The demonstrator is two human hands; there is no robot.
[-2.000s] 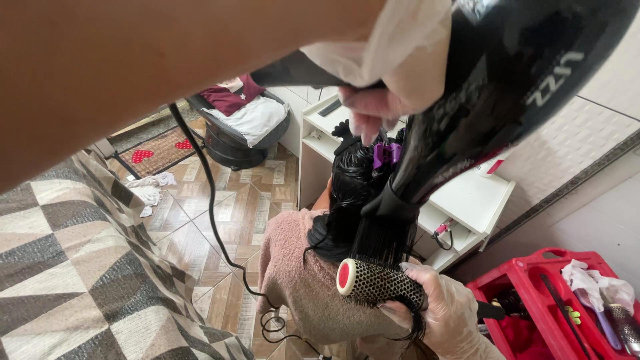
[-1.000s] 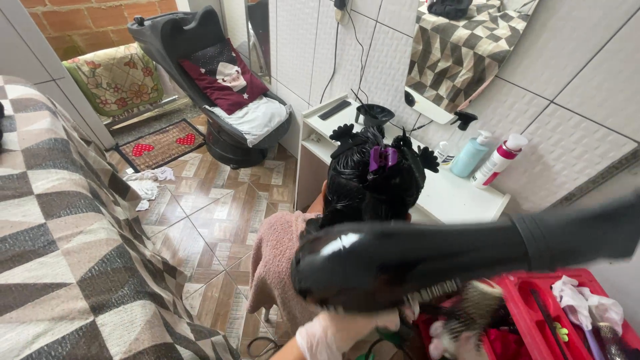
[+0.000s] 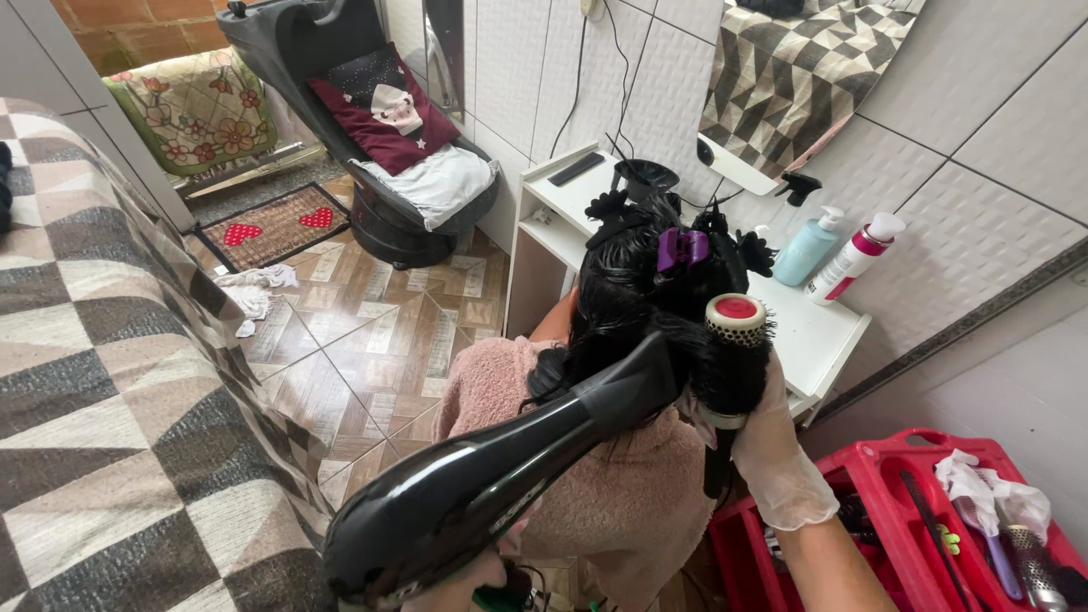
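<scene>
A black hair dryer [image 3: 476,476] points its nozzle at the hair of a seated person [image 3: 625,272] from the left. My left hand [image 3: 484,565], at the bottom, grips the dryer, mostly hidden behind its body. In a clear glove, my right hand [image 3: 765,450] holds a round hairbrush [image 3: 736,321] upright by its black handle, with dark hair wrapped over the barrel. A purple hair claw clip [image 3: 682,249] and black clips pin up other sections. A pink towel [image 3: 612,493] covers the person's shoulders and back.
A white shelf unit [image 3: 807,336] with a blue pump bottle [image 3: 807,246] and a white-and-pink bottle [image 3: 854,259] stands ahead. A red tool cart [image 3: 884,476] with brushes is at right. A patterned cover [image 3: 119,382] lies left; a black salon wash chair [image 3: 374,187] stands behind.
The hair dryer has moved from the upper right to the lower left of the hair. The round brush has gone up beside the head, with hair now wrapped on it.
</scene>
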